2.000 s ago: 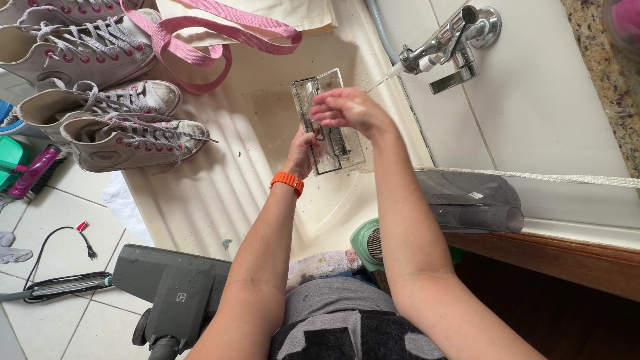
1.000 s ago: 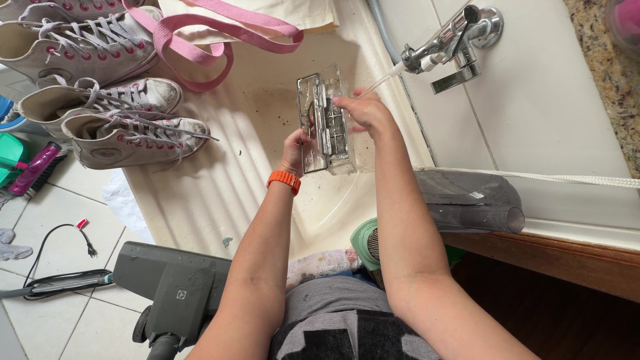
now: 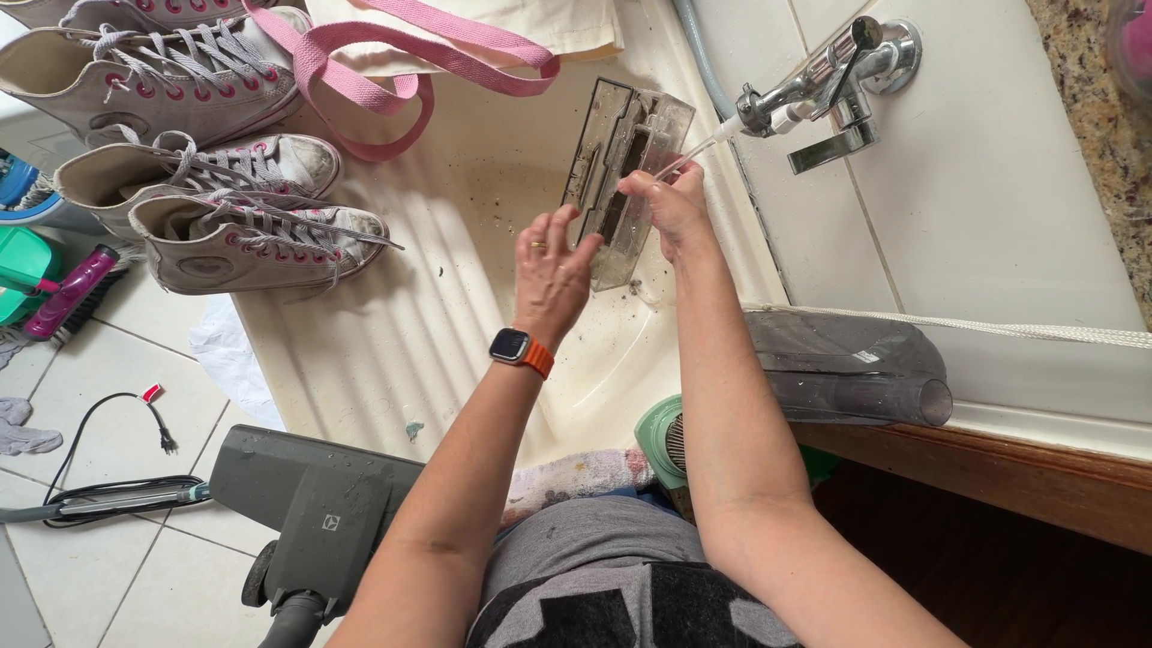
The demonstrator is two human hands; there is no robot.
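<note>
A clear plastic container with a hinged-looking lid (image 3: 661, 126), wet and dirty inside, is held tilted over the laundry sink (image 3: 504, 180). My right hand (image 3: 670, 200) grips its right side, and water from the chrome tap (image 3: 810, 85) runs onto that hand. My left hand (image 3: 556, 265), with an orange-strapped watch on its wrist, has its fingers spread at the container's lower left edge; whether they touch it is unclear. Specks of dirt lie on the sink around the container.
White high-top sneakers (image 3: 261, 243) and a cloth bag with pink straps (image 3: 423, 40) lie on the sink's left side. A grey vacuum floor head (image 3: 315, 486) stands at the lower left. A translucent grey plastic canister (image 3: 837, 369) and a green part with bristles (image 3: 664, 441) are at the right.
The container has turned and moved up and right in the sink. My left hand has turned from gripping its left side to having its back up and fingers spread.
</note>
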